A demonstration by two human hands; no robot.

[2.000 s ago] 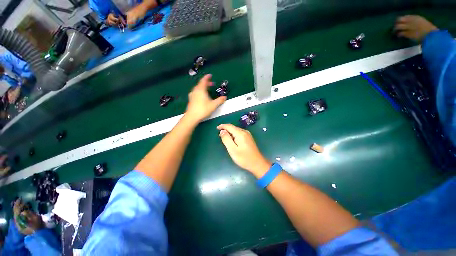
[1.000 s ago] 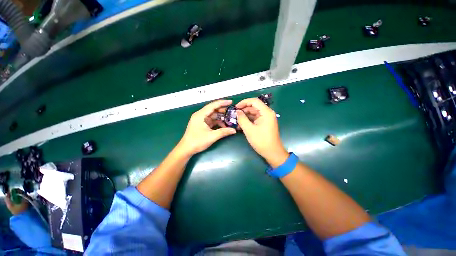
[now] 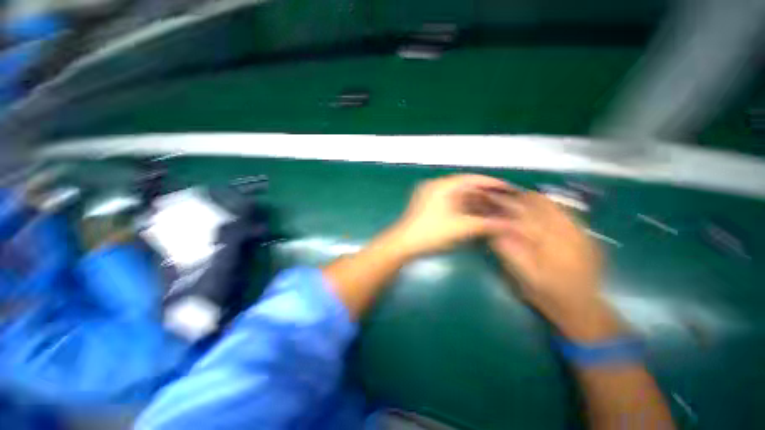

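The whole view is blurred by motion. My left hand (image 3: 444, 215) and my right hand (image 3: 549, 252) meet above the green bench (image 3: 436, 336), fingertips together. A small dark module (image 3: 483, 201) shows between the fingers, mostly hidden by them. Both hands appear to hold it. A blue band (image 3: 606, 350) is on my right wrist. Another dark module with a pale part (image 3: 570, 195) lies just behind my right hand near the white rail.
The white rail (image 3: 335, 148) runs across, with a blurred post (image 3: 696, 67) at right. Modules lie on the belt beyond, one here (image 3: 351, 99). At left are a black box (image 3: 239, 243), a white cloth (image 3: 186, 225) and another person's blue sleeve (image 3: 126, 290).
The view has swung left, so the bench, post and hands appear farther right. Since the oldest frame my hands have come together around a module. My right fingers now cover more of it.
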